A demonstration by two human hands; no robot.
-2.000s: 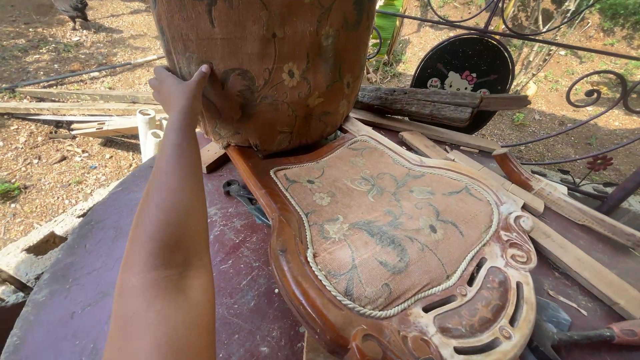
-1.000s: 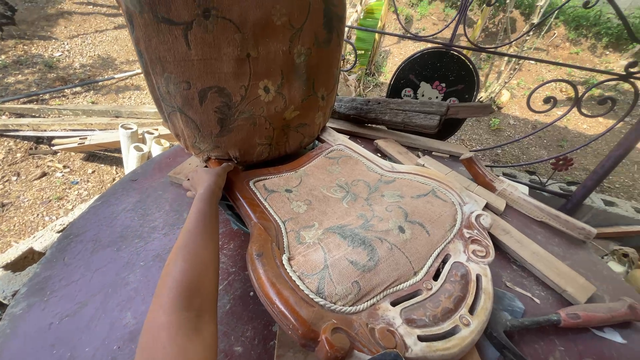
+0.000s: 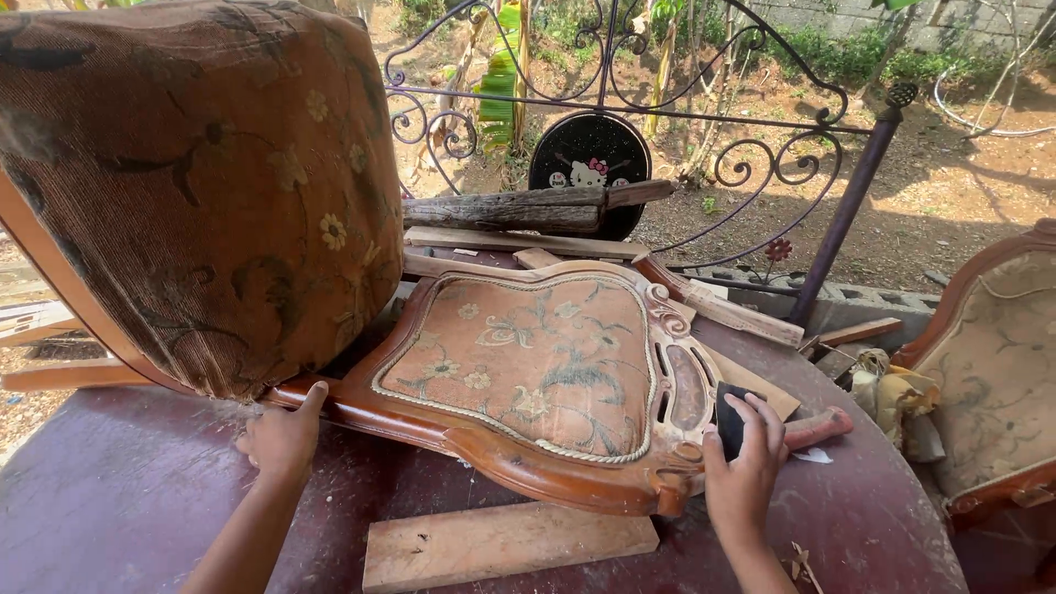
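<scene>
A carved wooden chair with floral upholstery lies on its back on a dark red table, its backrest (image 3: 528, 363) edged with cord and its padded seat (image 3: 247, 190) rising at the left. My left hand (image 3: 285, 429) grips the wooden side rail (image 3: 338, 398) where the backrest meets the seat. In my right hand (image 3: 747, 462) is a small black sheet, apparently sandpaper (image 3: 733, 417), held between thumb and fingers at the pale carved top rail (image 3: 685, 388). Varnish shines on the side rail, while the carved top looks pale and bare.
A flat board (image 3: 503, 544) lies in front of the chair. Behind the top rail is a tool's red handle (image 3: 817, 429). Wood strips and a weathered post (image 3: 503, 210) lie at the back, near a metal scrollwork railing (image 3: 850, 198). Another upholstered chair (image 3: 998, 363) stands at the right.
My left hand has moved from the side of the seat down to the side rail. My right hand has come into view with the black sheet. The view has shifted noticeably.
</scene>
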